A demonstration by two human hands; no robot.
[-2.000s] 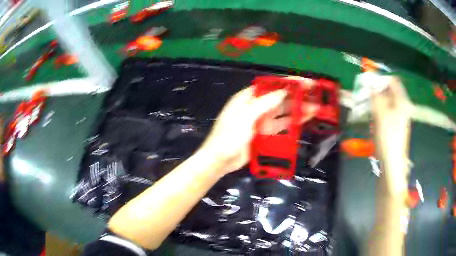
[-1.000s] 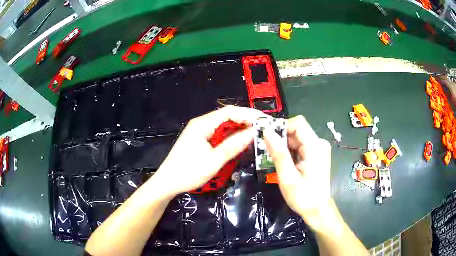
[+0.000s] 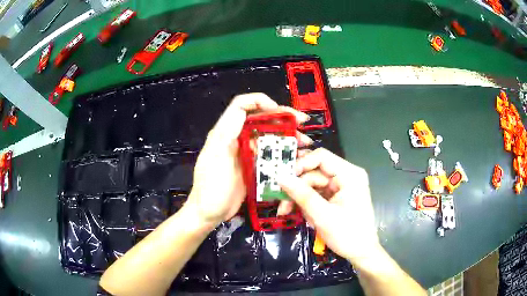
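My left hand (image 3: pixel 222 162) holds a red front housing (image 3: pixel 252 220) from its left side, above the black blister tray (image 3: pixel 104 133). A white inner module (image 3: pixel 276 159) with dark openings and a green lower end lies at the housing's opening. My right hand (image 3: pixel 329 199) grips the module's lower right part between thumb and fingers. The frame does not show whether the module is fully seated. Another red housing (image 3: pixel 307 103) lies in the tray's upper right corner. An orange part (image 3: pixel 319 245) shows partly beside my right hand.
White and orange parts (image 3: pixel 434 180) lie loose on the dark green bench at right, with a bright orange heap (image 3: pixel 512 139) beyond. The green conveyor belt (image 3: pixel 231 34) carries red units and orange parts behind the tray. A grey post (image 3: pixel 29 104) stands at left.
The left hand has turned the red housing upright and face-on. The right hand has moved the white module from beside the housing onto its opening. Parts on the belt have shifted left.
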